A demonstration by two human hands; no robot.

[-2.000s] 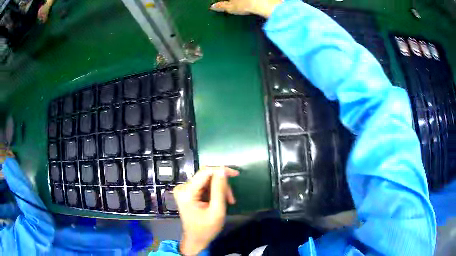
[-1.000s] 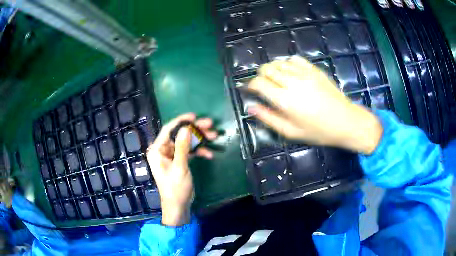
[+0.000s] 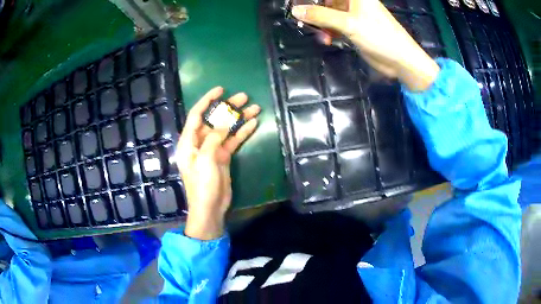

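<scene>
My left hand (image 3: 207,160) is palm up over the green bench, with its fingers around an open housing half (image 3: 223,117), a black shell with a white and yellow-orange inside. My right hand (image 3: 350,27) reaches over the far part of the empty tray (image 3: 312,127), thumb and fingers around a dark piece at the top edge of the picture. That piece is partly cut off and blurred, perhaps a cover. The near pockets of this tray are shiny and hold no matte squares.
A filled tray (image 3: 89,145) of dark rounded squares lies at the left, one with a small white label (image 3: 152,164). A supply tray (image 3: 492,71) lies at the far right. A metal upright (image 3: 144,13) stands at the top left. Another person's blue sleeve (image 3: 29,255) shows lower left.
My left hand turned palm up, went to the open half, and now holds it higher over the bench. My right hand crossed from the far bench over the tray and now holds a dark piece.
</scene>
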